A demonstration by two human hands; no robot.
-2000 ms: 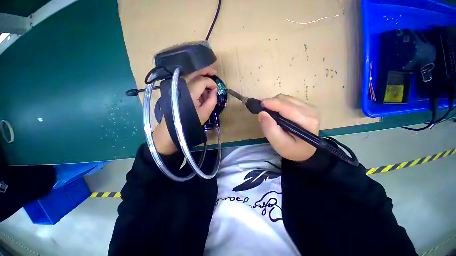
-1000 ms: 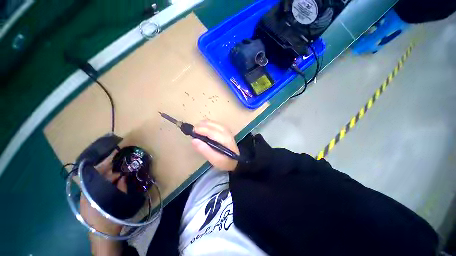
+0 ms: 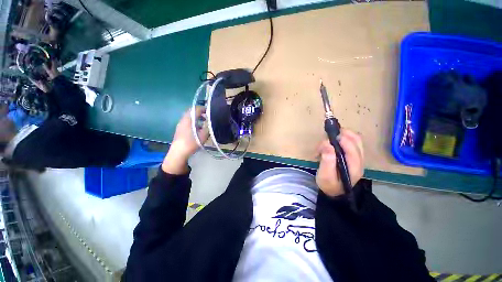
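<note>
My left hand (image 3: 189, 135) holds the headset (image 3: 222, 113) by its hoop side, above the left part of the tan work board (image 3: 297, 44). The headset has black padded cups and two pale silvery hoops. One round ear cup (image 3: 246, 109) is open toward me, with small parts showing inside. My left fingers are partly hidden behind the hoops. My right hand (image 3: 340, 162) grips the soldering iron (image 3: 334, 129) by its black handle. The iron's metal tip points up and away over the board, apart from the headset. A black headphone cable (image 3: 269, 47) runs to the board's far edge.
A blue plastic tray (image 3: 404, 104) on the right holds an iron stand with a yellow pad (image 3: 439, 144) and thin red-and-white wires (image 3: 407, 125). Solder wire (image 3: 345, 59) lies on the board. A pale ring (image 3: 107, 103) and a white box (image 3: 91, 69) are left, near another person's arm (image 3: 69, 91).
The view has swung back left. The iron's tip, at the open ear cup two seconds ago, is now away from it and points up. The cup's open side now faces the camera more.
</note>
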